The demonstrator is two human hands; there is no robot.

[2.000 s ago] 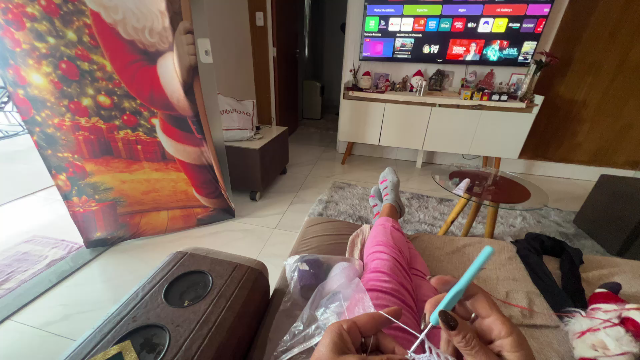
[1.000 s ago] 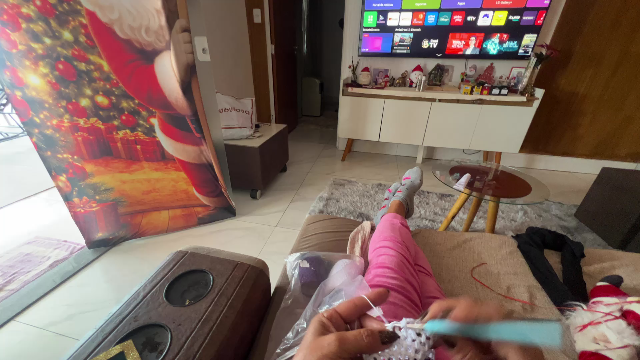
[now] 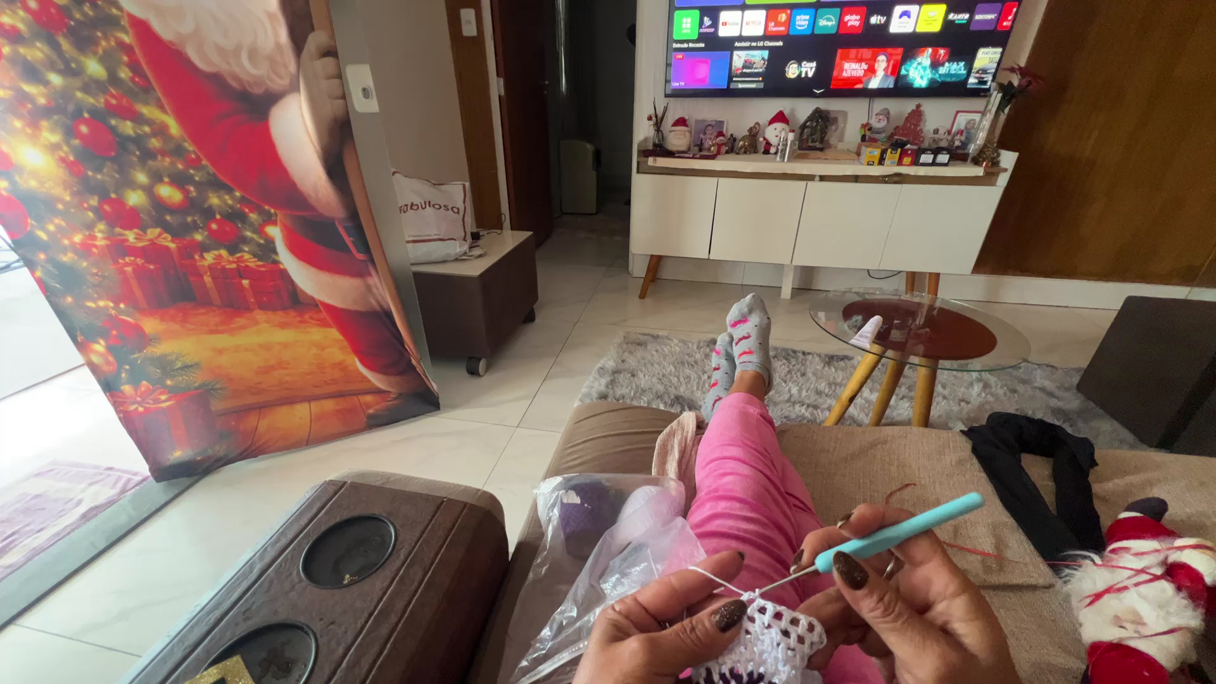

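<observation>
My right hand [image 3: 902,594] grips the light blue handle of a crochet hook [image 3: 898,532]. The hook's metal shaft points down left, its tip at the upper edge of a white crocheted piece [image 3: 769,641] with some dark purple at its lower part. My left hand [image 3: 665,622] pinches the piece from the left, and a white yarn strand runs over its fingers to the hook. To the left, a clear plastic bag [image 3: 594,589] holds a purple yarn ball [image 3: 584,513] and a pale one [image 3: 649,513]. Whether yarn runs into the bag cannot be told.
My legs in pink trousers [image 3: 746,475] stretch along the beige sofa [image 3: 874,465]. A brown armrest with round cup holders [image 3: 408,522] stands at left. Black cloth [image 3: 1035,475] and a Santa doll [image 3: 1135,589] lie at right. Beyond are a glass-topped table [image 3: 988,342] and a grey rug [image 3: 636,366].
One second ago the hook lay nearly level and my right hand was blurred; now the handle slants up to the right. More of the white piece shows than two seconds ago.
</observation>
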